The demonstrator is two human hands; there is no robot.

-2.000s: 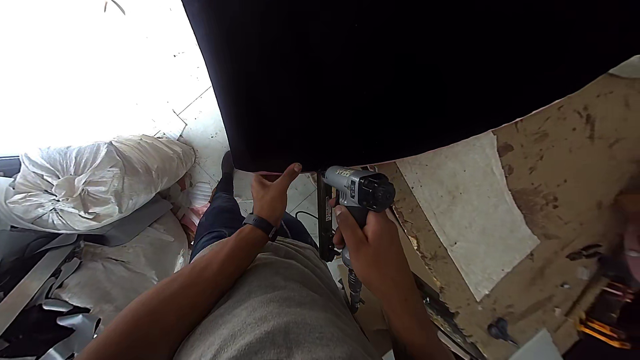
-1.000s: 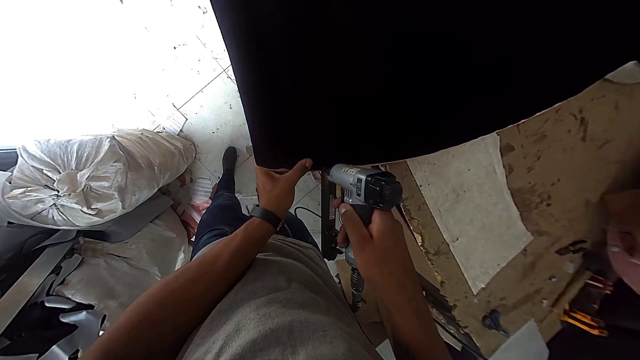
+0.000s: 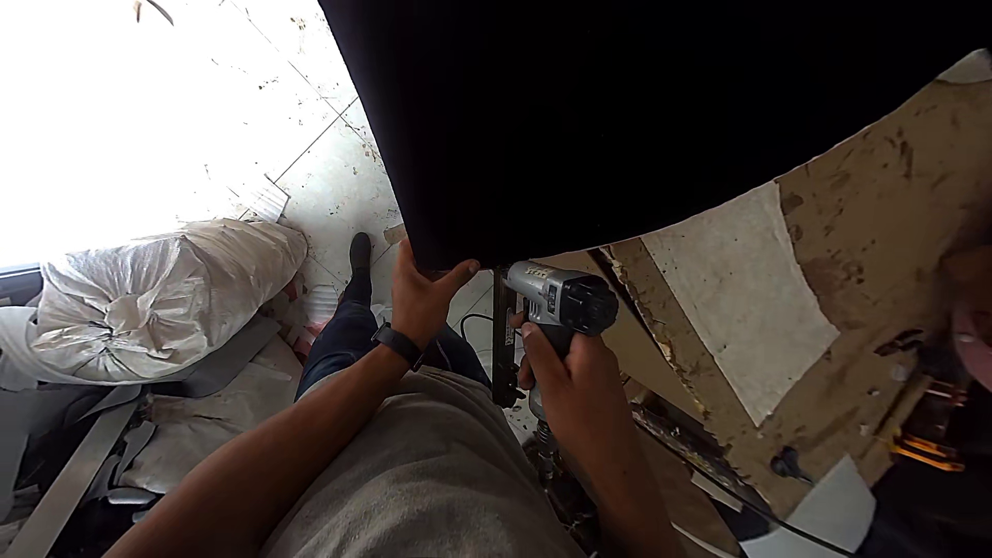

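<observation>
A large black panel, seemingly fabric-covered (image 3: 589, 124), fills the upper middle of the head view. At its near left corner my left hand (image 3: 422, 294) grips the edge, the thumb lying along the rim and the fingers hidden behind. My right hand (image 3: 570, 372) is closed around the handle of a grey and black pneumatic stapler (image 3: 558, 294). The tool's nose is at the panel's near edge, just right of my left thumb; whether it touches cannot be told. Its long dark magazine (image 3: 504, 341) points down toward my body, with an air hose fitting below the handle.
A stuffed white sack (image 3: 155, 294) lies at the left over grey material offcuts (image 3: 70, 473). On the right is a stained brown work surface (image 3: 883, 232) with a pale sheet (image 3: 736, 302), a small dark tool (image 3: 787, 463) and a cable. Tiled floor (image 3: 325, 170) shows at upper left.
My left hand has shifted from lying at the panel's near edge to wrapping its left corner. The stapler stays in my right hand near that edge.
</observation>
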